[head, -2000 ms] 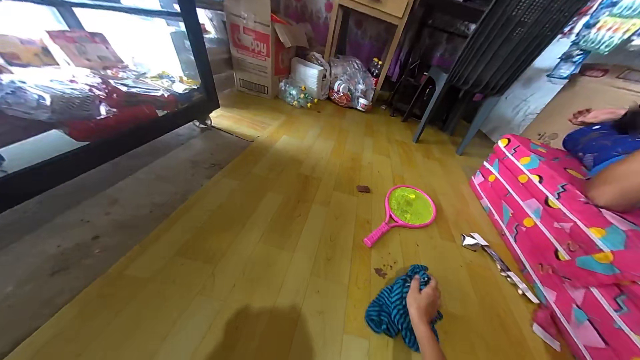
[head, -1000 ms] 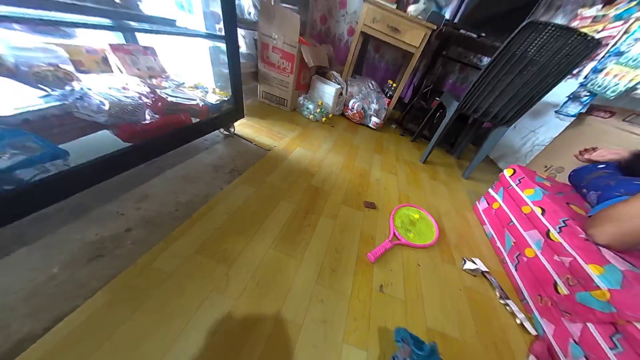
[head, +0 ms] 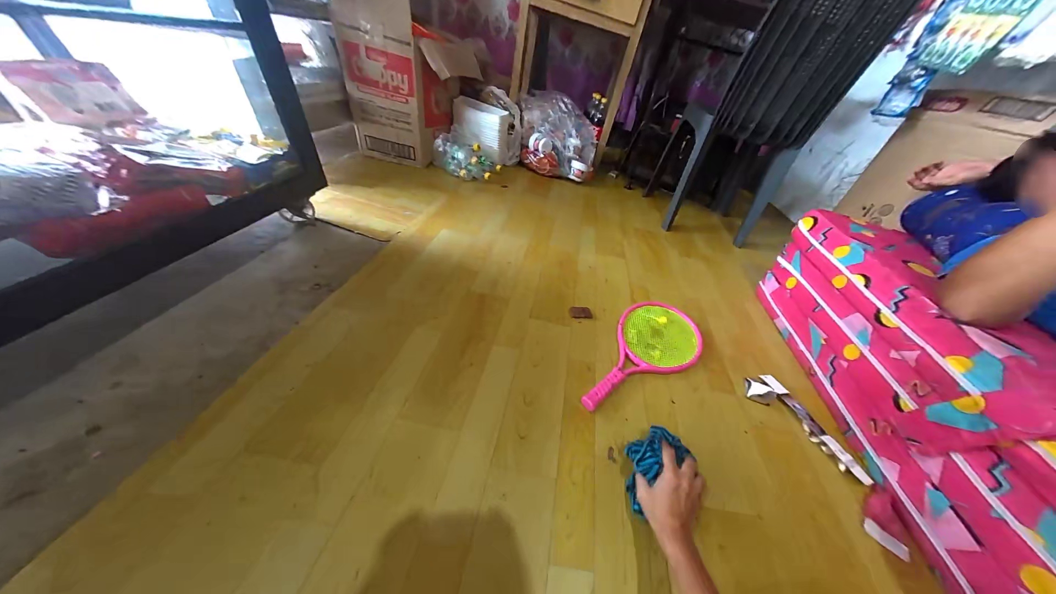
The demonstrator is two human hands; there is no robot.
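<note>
My right hand (head: 675, 495) presses down on a bunched teal and dark striped cloth (head: 648, 462) on the wood-patterned floor, its fingers curled over the cloth. Just beyond lies a pink toy racket (head: 606, 388) with a yellow-green net, its handle pointing back toward the cloth. A small brown piece (head: 581, 313) is on the floor left of the racket head, and a dark speck sits at the left edge of the cloth. My left hand is out of view.
On the right, a person's arm (head: 998, 276) rests on a stack of pink patterned foam mattresses (head: 891, 346); a torn silvery strip (head: 813, 425) lies beside it. A glass display case (head: 165, 223) stands left. Cardboard box (head: 388, 91), bagged bottles (head: 561, 136) and stacked dark chairs (head: 800, 74) are at the back.
One second ago only part of the cloth showed at the bottom edge, with no hand in view. Now my right hand is on the cloth, which is farther forward, nearer the racket.
</note>
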